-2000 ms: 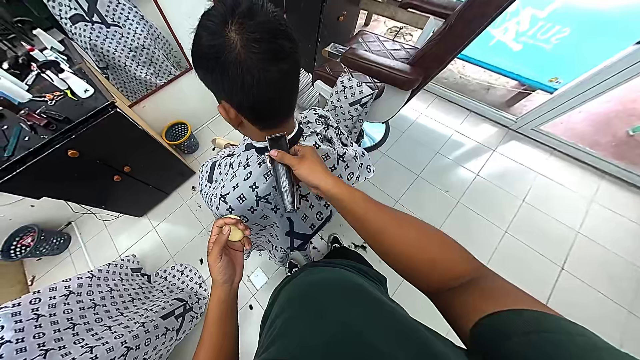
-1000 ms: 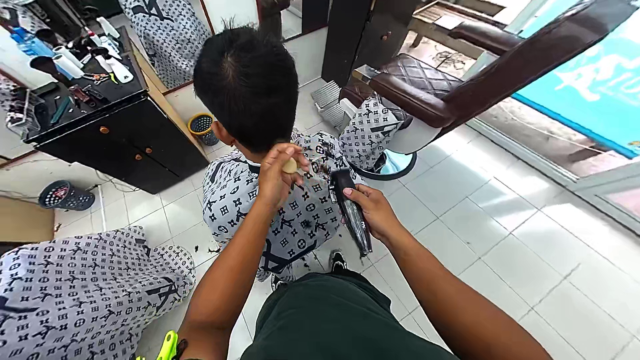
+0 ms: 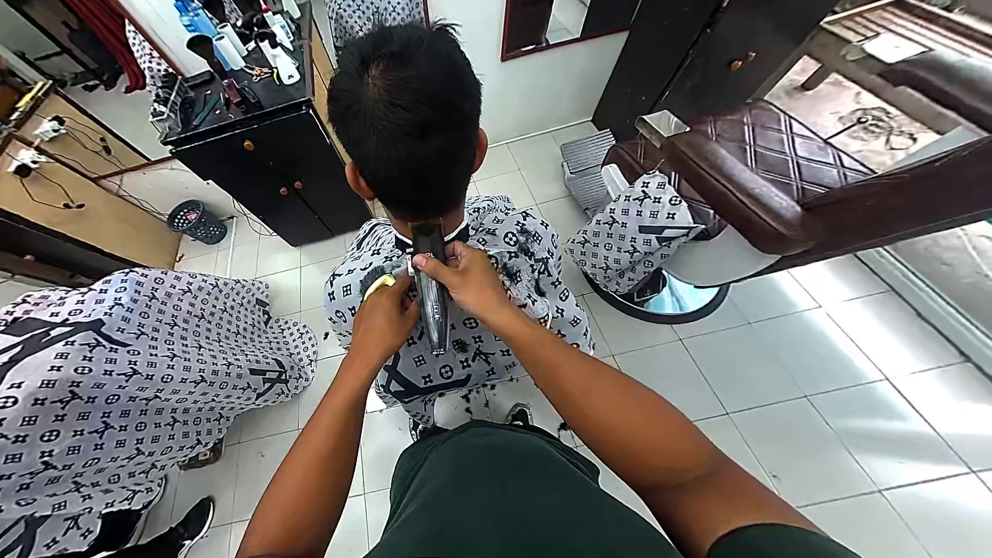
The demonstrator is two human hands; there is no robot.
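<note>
A seated person with short dark hair (image 3: 407,116) faces away from me, wrapped in a patterned barber's cape (image 3: 527,271). My right hand (image 3: 469,283) grips a black hair clipper (image 3: 432,302) with a see-through lower body. The clipper's blade end is at the nape, just above the cape's neckline. My left hand (image 3: 385,322) holds a small brush with a pale yellow handle (image 3: 380,285) and dark bristles, and its fingers are beside the clipper, at its left. Whether they touch the clipper I cannot tell. Dark hair clippings lie on the cape's right shoulder.
A second caped person (image 3: 147,364) is at the left. A brown leather barber chair (image 3: 736,186) stands to the right, above a round base (image 3: 659,302). A black cabinet (image 3: 271,170) with bottles and tools on top is ahead left, near a plastic basket (image 3: 198,222).
My right hand has brought the clipper from beside the cape back to the nape. My left hand has moved down from the neck to beside the clipper.
</note>
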